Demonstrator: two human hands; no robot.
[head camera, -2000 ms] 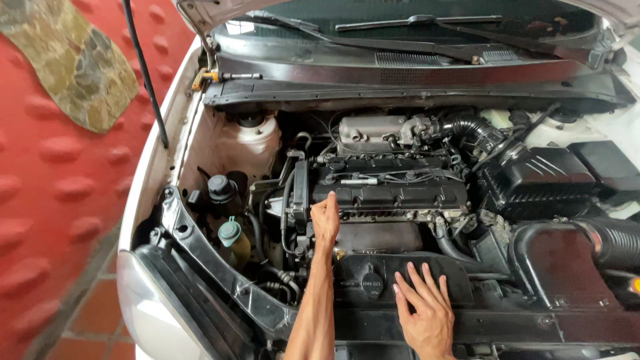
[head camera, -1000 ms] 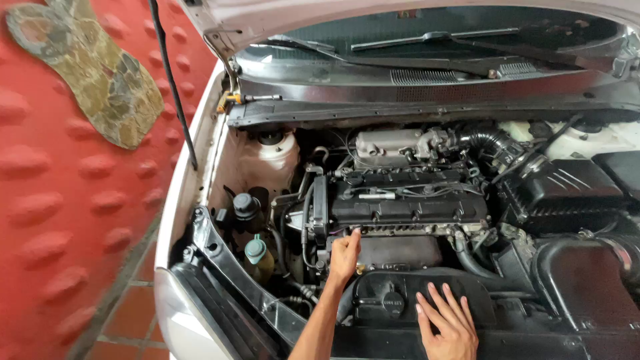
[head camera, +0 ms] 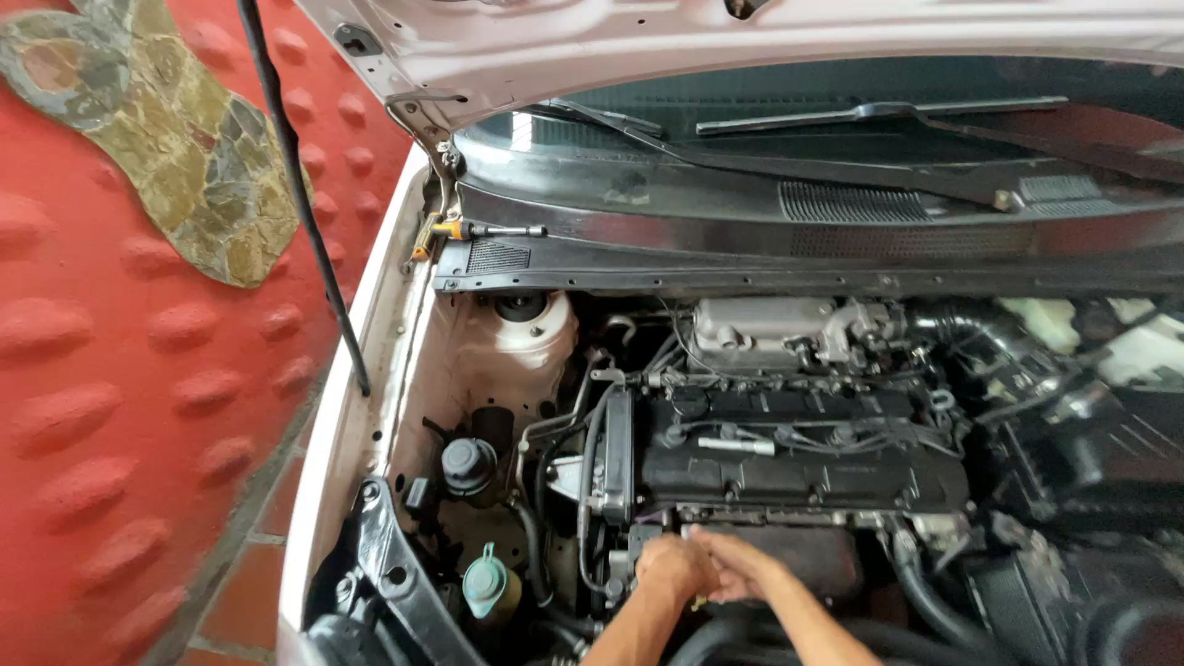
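Note:
Both of my hands are together at the front left of the engine, below the black valve cover. My left hand has its fingers curled; whether it holds anything is hidden. Against it, my right hand reaches in with its thumb and fingers near the left one's knuckles. Just behind both is the edge of the dark exhaust heat shield. A metal socket or tube lies on the valve cover beside the spark plug wires. A yellow-handled driver with a metal shaft rests at the windshield cowl's left corner.
A black hood prop rod stands at the left fender. Near the left wall of the bay are a reservoir with a teal cap and a black-capped reservoir. Hoses run low at the right. The raised hood hangs above.
My right hand has left the black cover at the front and come up beside my left hand. The view has shifted and tilted.

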